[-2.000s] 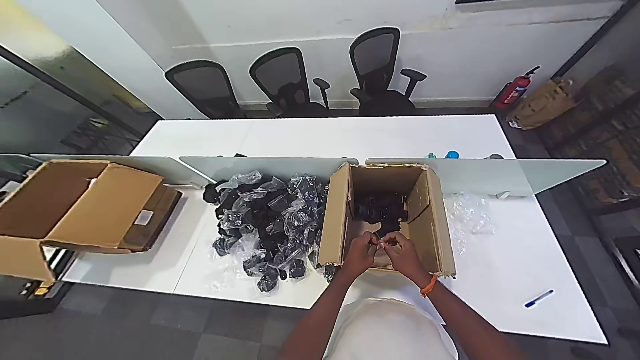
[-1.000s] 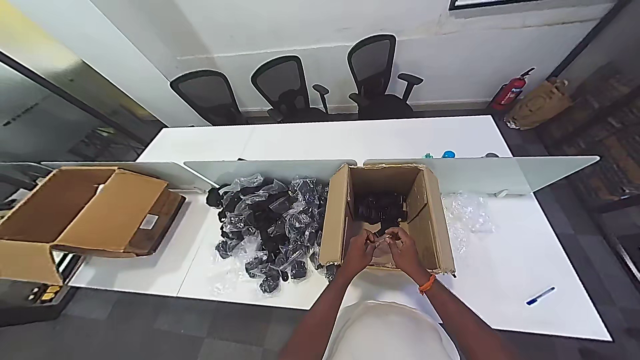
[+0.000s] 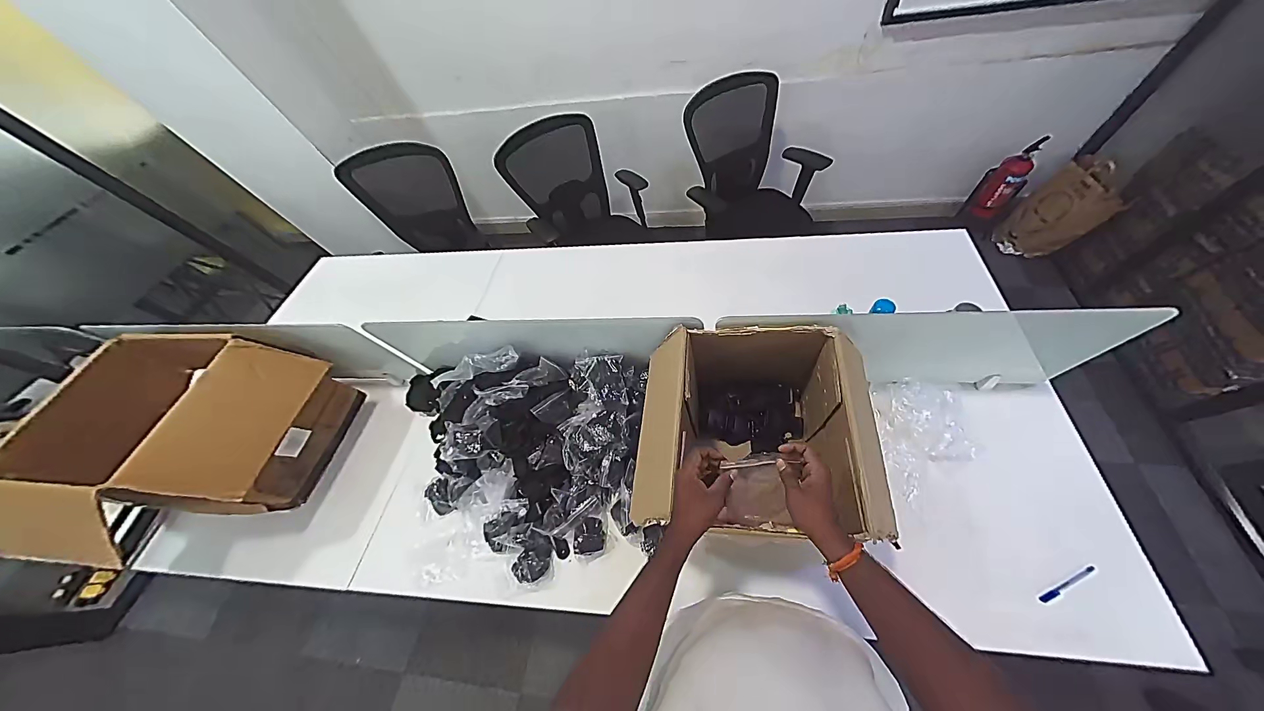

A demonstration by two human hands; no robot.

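Observation:
An open cardboard box (image 3: 660, 434) stands on the white table in front of me, with several black items (image 3: 750, 413) inside, too dark to identify. Over its near part, my left hand (image 3: 701, 489) and my right hand (image 3: 810, 489) pinch the two ends of the upper edge of a clear plastic bag (image 3: 755, 494). The bag hangs between them and looks flat. An orange band circles my right wrist. Just left of the box lies a heap of black items in clear plastic bags (image 3: 533, 444).
A second open cardboard box (image 3: 197, 434) lies at the left end. Crumpled clear plastic (image 3: 923, 425) and a blue pen (image 3: 1066, 585) are on the right. A low frosted divider (image 3: 987, 346) runs behind the boxes; office chairs (image 3: 731, 128) stand beyond.
My hands were close together over the box; now they are farther apart, with the clear bag's edge stretched between them.

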